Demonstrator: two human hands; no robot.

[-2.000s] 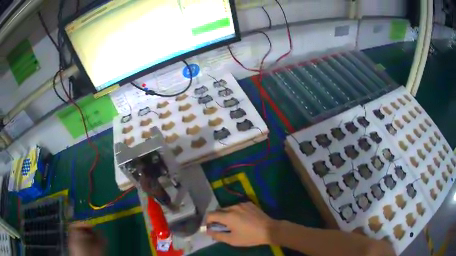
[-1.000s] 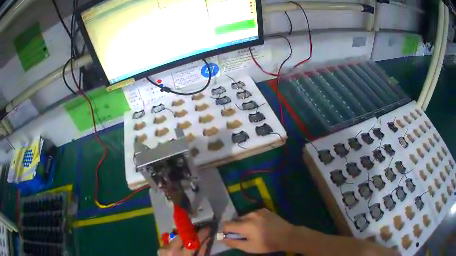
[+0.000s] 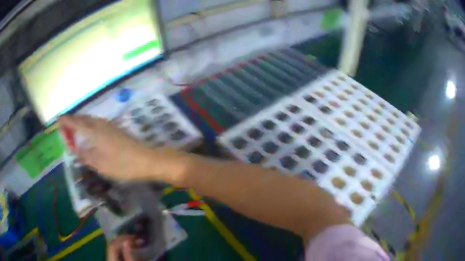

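The toggle-clamp fixture [image 3: 178,232] stands at the lower left, blurred, its handle raised. My right hand [image 3: 104,150] is around the red clamp handle [image 3: 67,135], of which only a part shows. My left hand [image 3: 122,248] is cut off by the lower edge, with its fingertips at the dark fixture nest [image 3: 141,228]. Whether they hold a component is too blurred to tell. A red and white slim clip lead or probe [image 3: 194,205] lies on the mat right of the fixture plate.
A white foam tray [image 3: 191,133] stands behind the fixture, partly hidden by my right arm. Another foam tray [image 3: 326,122] with dark parts is at the right. Clear blister trays [image 3: 255,89] lie at the rear. The monitor [image 3: 92,56] stands rear left.
The view has swung right. My right hand has let go of the slim probe and moved up onto the clamp handle, now raised. My left hand's fingers are now at the nest.
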